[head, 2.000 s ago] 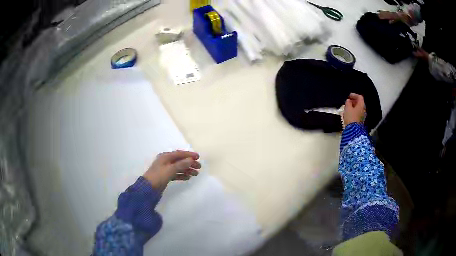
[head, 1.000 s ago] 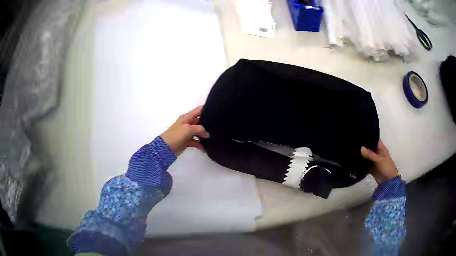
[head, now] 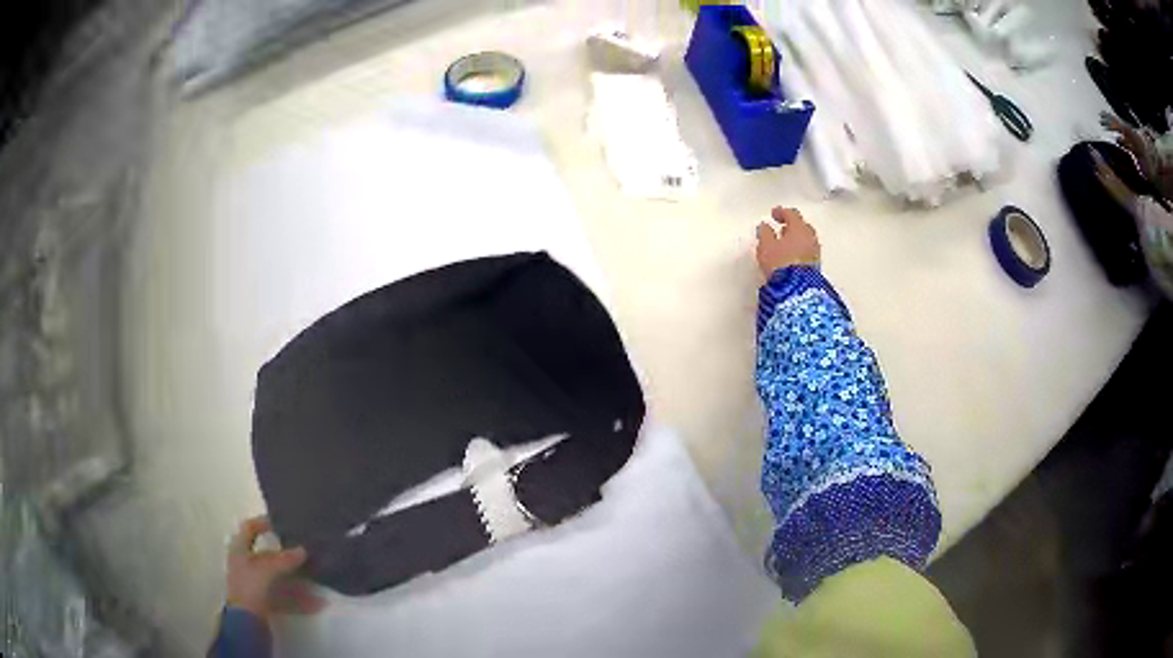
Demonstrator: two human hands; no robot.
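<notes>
A soft black bag (head: pixel 425 373) lies flat on large white tissue sheets (head: pixel 643 566). A white serrated wrap (head: pixel 494 494) goes around its strap, beside a slit-like opening showing white. My left hand (head: pixel 270 572) is at the bag's lower left corner, thumb on its edge; the fingers are partly hidden. My right hand (head: pixel 787 242) is off the bag, over the cream table just below the tape dispenser, with fingers slightly curled and nothing seen in it.
A blue tape dispenser (head: pixel 749 97), label stack (head: pixel 639 135) and blue tape roll (head: pixel 485 80) are at the back. White rolls (head: pixel 888 103), scissors (head: pixel 1001 106) and a dark blue tape roll (head: pixel 1020 246) are right. Another person's hand (head: pixel 1138 161) is by black goods (head: pixel 1102 212). Clear plastic lies left.
The black bag has moved from the right side of the table onto the white sheets at left. My right hand has let go of it and moved up toward the dispenser.
</notes>
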